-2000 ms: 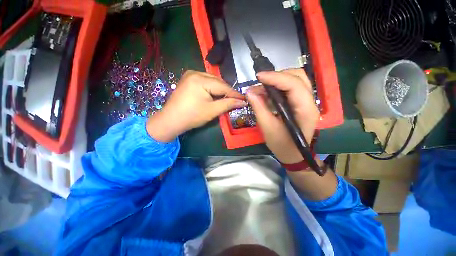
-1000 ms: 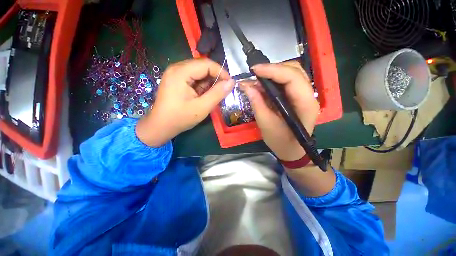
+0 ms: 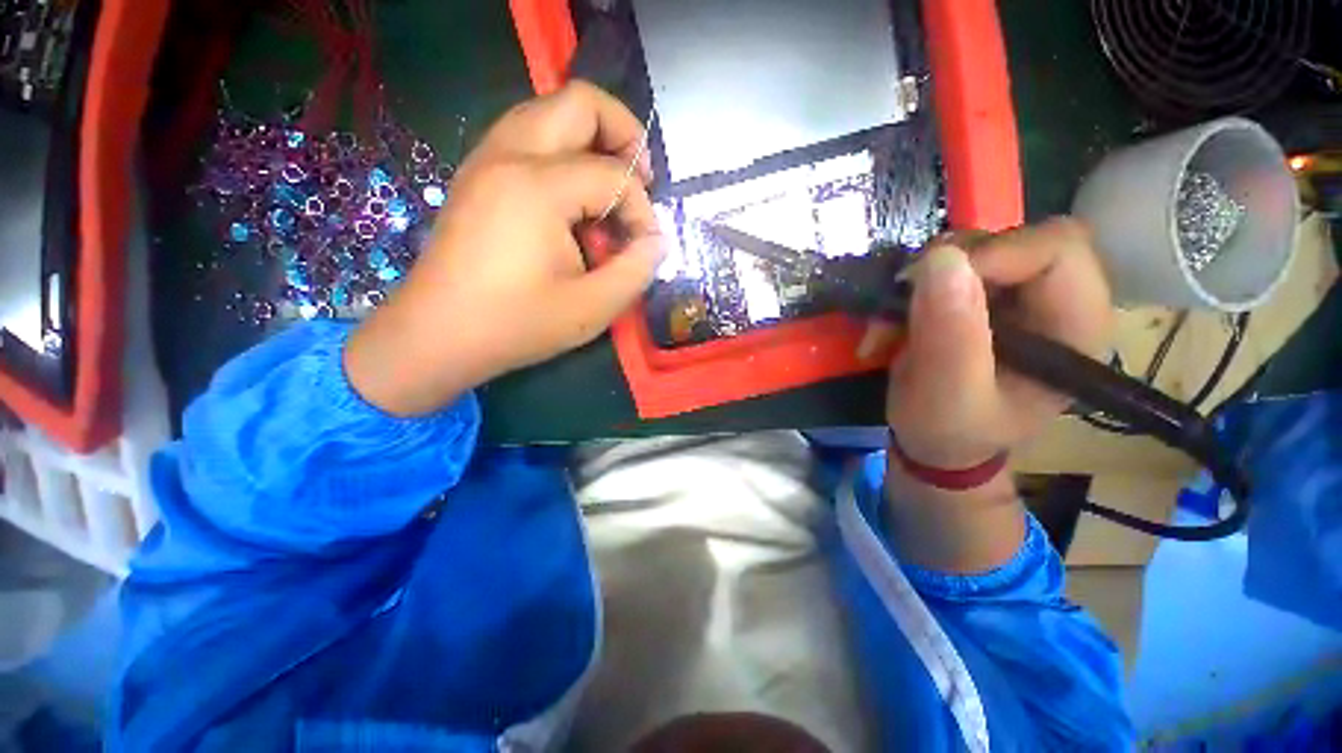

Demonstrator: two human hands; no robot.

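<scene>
My right hand (image 3: 993,346) holds the black soldering iron (image 3: 1089,375), its thin tip pointing left over the shiny circuit board (image 3: 780,243) at the near end of the open tablet. My left hand (image 3: 530,243) is at the board's left edge, fingers pinched, with a thin silvery strand, perhaps solder wire (image 3: 637,162), showing between them. A bright glare hides what lies at the left fingertips. The large silver-grey battery (image 3: 773,74) lies beyond the board. A red-orange frame (image 3: 780,368) surrounds the tablet.
A heap of small wired components (image 3: 317,221) lies left of my left hand. Another red-framed tablet (image 3: 111,221) sits at far left over a white tray (image 3: 74,493). A whitish tub (image 3: 1141,206) with shiny metal bits stands on cardboard at right, before a black fan grille (image 3: 1207,52).
The iron has swung from pointing away over the battery to pointing left low over the board. My right hand has moved right, apart from my left. The view has shifted slightly.
</scene>
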